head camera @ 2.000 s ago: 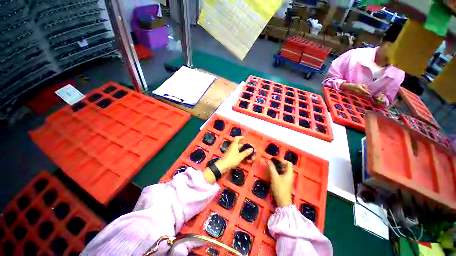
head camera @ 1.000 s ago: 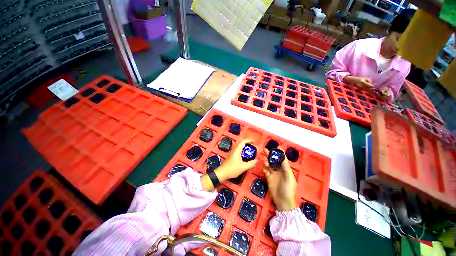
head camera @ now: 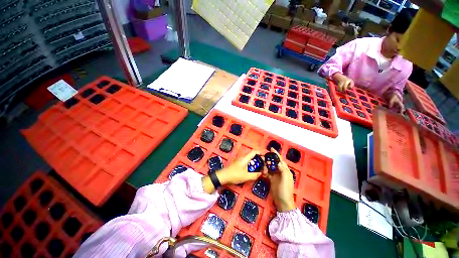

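Note:
My left hand (head camera: 241, 170) holds a small black watch-like unit (head camera: 255, 163) above the middle of the red-orange working tray (head camera: 314, 174). My right hand (head camera: 282, 181) holds a second unit (head camera: 272, 161) close beside the first. Both units are tilted up, with small bluish-white spots on their dark faces. I cannot tell whether they touch. The working tray has square pockets, many with dark units, some under shiny glare. Several pockets at its right side and upper middle hold no unit. My hands and sleeves hide part of the tray.
A filled tray (head camera: 287, 99) lies beyond on a white sheet. A mostly empty tray (head camera: 108, 136) is at left, a filled one (head camera: 45, 216) lower left. A clipboard (head camera: 183, 79) lies at the back. A tilted tray (head camera: 412, 156) and cables are at right. A person in pink (head camera: 370, 63) works behind.
My hands first lifted the two units from the tray area, then brought them closer together. The other person's hands have moved apart over their tray. The view has shifted slightly.

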